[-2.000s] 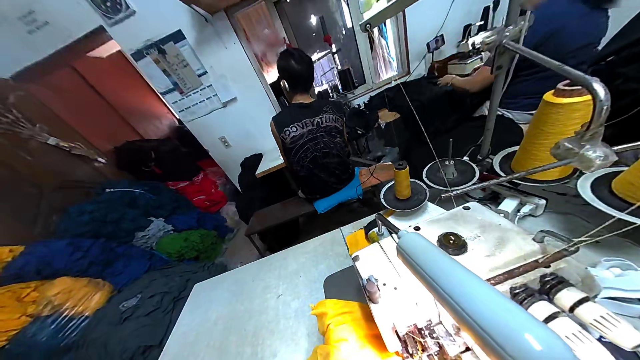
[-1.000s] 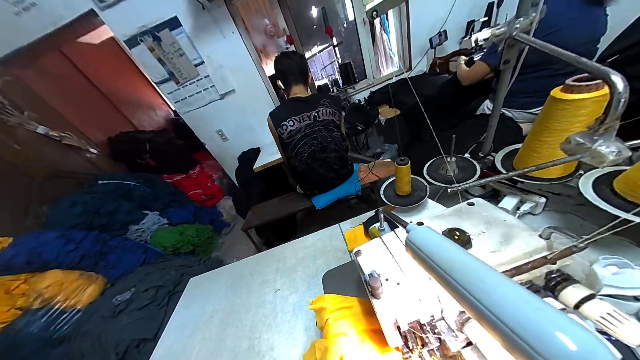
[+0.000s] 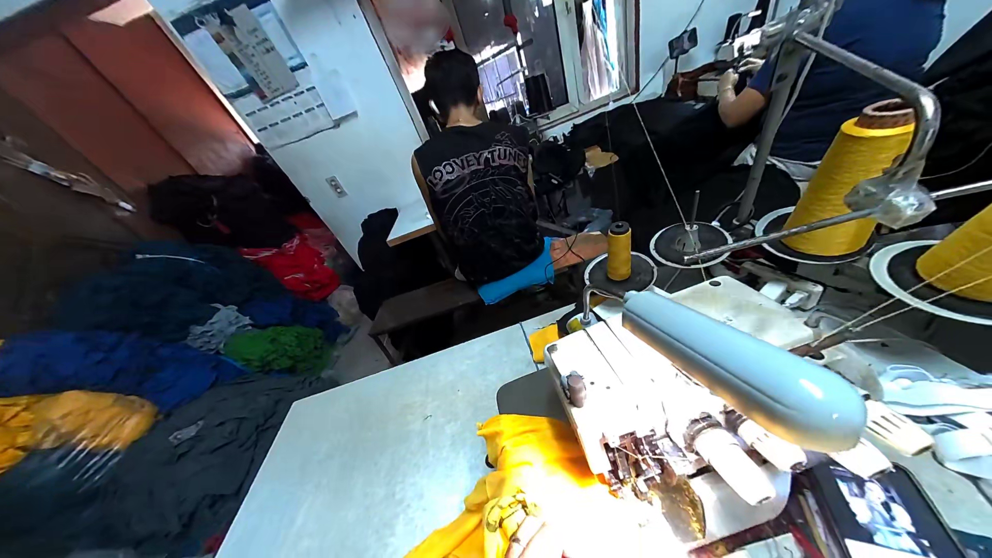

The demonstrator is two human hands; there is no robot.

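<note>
Yellow fabric [image 3: 515,457] lies bunched on the pale table, its right part at the needle area of a white industrial sewing machine [image 3: 604,372]. At the bottom edge, fingers of what looks like my left hand [image 3: 527,536] rest on the fabric; bright glare washes them out, and their grip cannot be made out. My right hand is not visible. A blue-grey cylindrical lamp [image 3: 736,368] extends over the machine. Yellow thread cones, a large one [image 3: 852,182] and a small one [image 3: 619,252], stand behind it.
The white table [image 3: 387,442] extends left of the machine. A metal thread stand [image 3: 775,124] rises behind. A phone [image 3: 876,504] with a lit screen lies at lower right. Garment piles [image 3: 194,434] cover the left floor. A seated person [image 3: 480,186] and another person [image 3: 845,77] are beyond.
My view has shifted so more of the table's near side shows. Fingers on the yellow fabric and the phone at lower right have come into view.
</note>
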